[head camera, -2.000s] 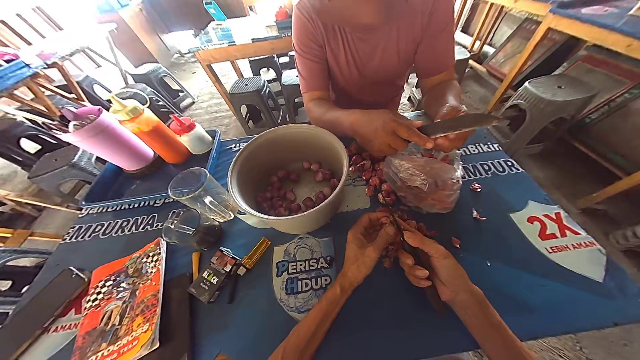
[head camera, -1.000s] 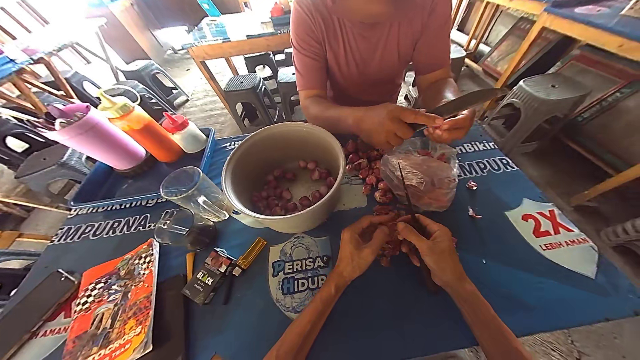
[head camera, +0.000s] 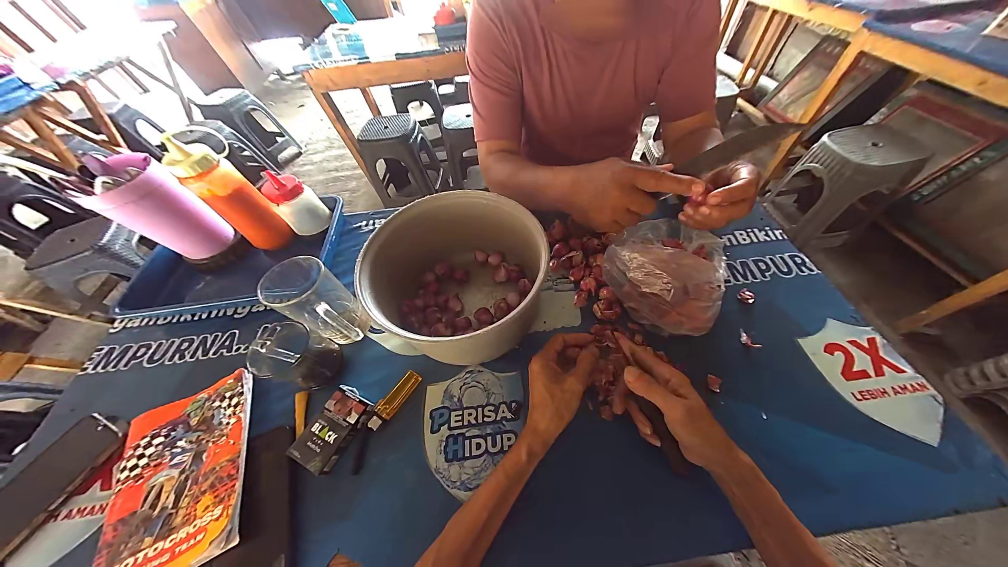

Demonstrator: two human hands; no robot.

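Observation:
My left hand (head camera: 561, 379) has its fingertips pinched at the near edge of the shallot pile; a shallot seems to be between them, though it is mostly hidden. Close beside it, my right hand (head camera: 669, 394) is closed round a knife, whose dark handle (head camera: 668, 441) shows below the palm. Shallot skins (head camera: 610, 370) lie under both hands. Unpeeled shallots (head camera: 579, 260) are heaped beyond, against a clear plastic bag (head camera: 669, 276) of shallots. Peeled shallots (head camera: 441, 303) lie in a deep metal pot (head camera: 370, 276) to the left.
Across the table a person (head camera: 598, 94) holds a large knife (head camera: 740, 148) and a shallot. Left of the pot are glass mugs (head camera: 303, 291), a blue tray (head camera: 228, 295) with sauce bottles, a cigarette pack (head camera: 327, 429), a lighter (head camera: 398, 395), a notebook (head camera: 177, 472) and a phone (head camera: 59, 480).
The thin blade that stood up above my right hand a second ago no longer shows there. Across the table, the person's hands remain around the large knife.

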